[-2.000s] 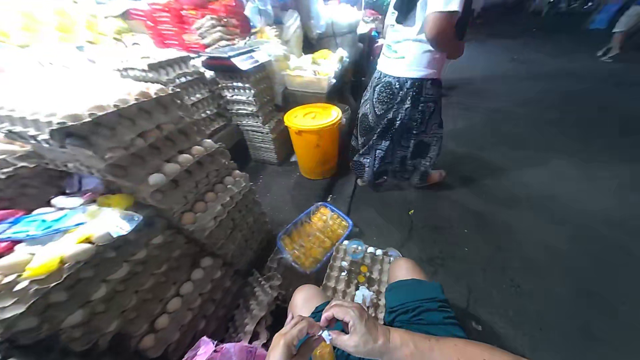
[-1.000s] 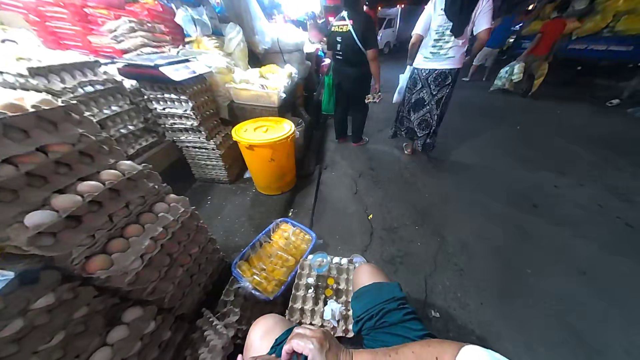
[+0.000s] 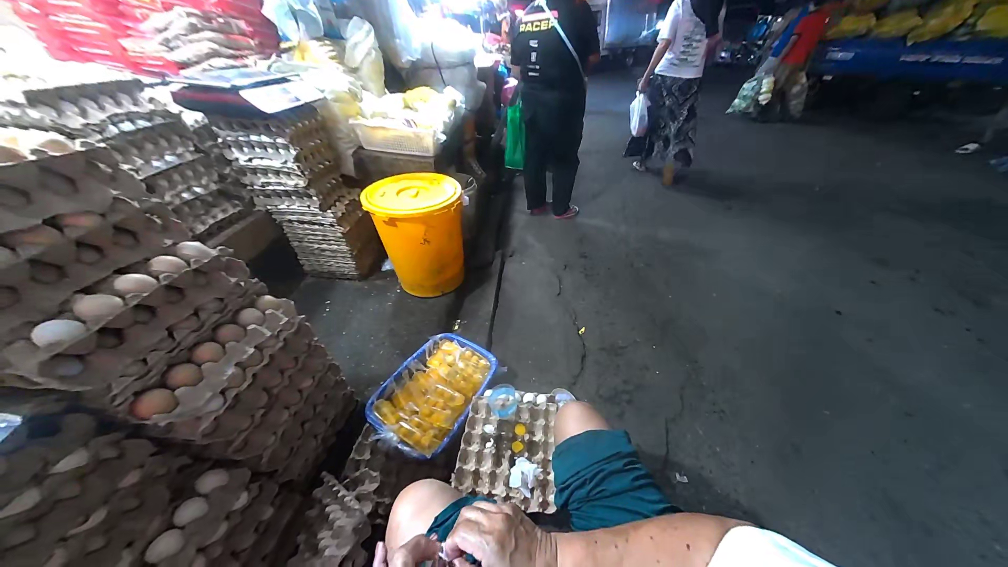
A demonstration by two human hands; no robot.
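Note:
At the bottom edge of the head view, my left hand (image 3: 411, 553) and my right hand (image 3: 498, 537) meet over my lap, fingers pinched around something small and whitish that I cannot make out. Just beyond them, an egg tray of grey pulp (image 3: 470, 454) lies between my knees. It bears a crumpled white piece (image 3: 523, 475), yellow round pieces (image 3: 519, 446), a small clear blue-tinted cup (image 3: 503, 402) and white pieces along its far row. Left of that tray, a blue plastic basket (image 3: 493, 361) holds clear plastic packs of yellow contents (image 3: 425, 398).
Tall stacks of egg trays with eggs (image 3: 228, 370) rise at the left. A yellow lidded bucket (image 3: 421, 244) stands ahead, beside stacked empty trays (image 3: 315, 236). Two people (image 3: 551, 110) (image 3: 679, 87) are on the pavement beyond, and another person carries bags farther right.
The view has swung since the oldest frame. The person in the patterned skirt has moved farther away. My hands stay together low in the view; a yellow item visible at them two seconds ago cannot be seen now.

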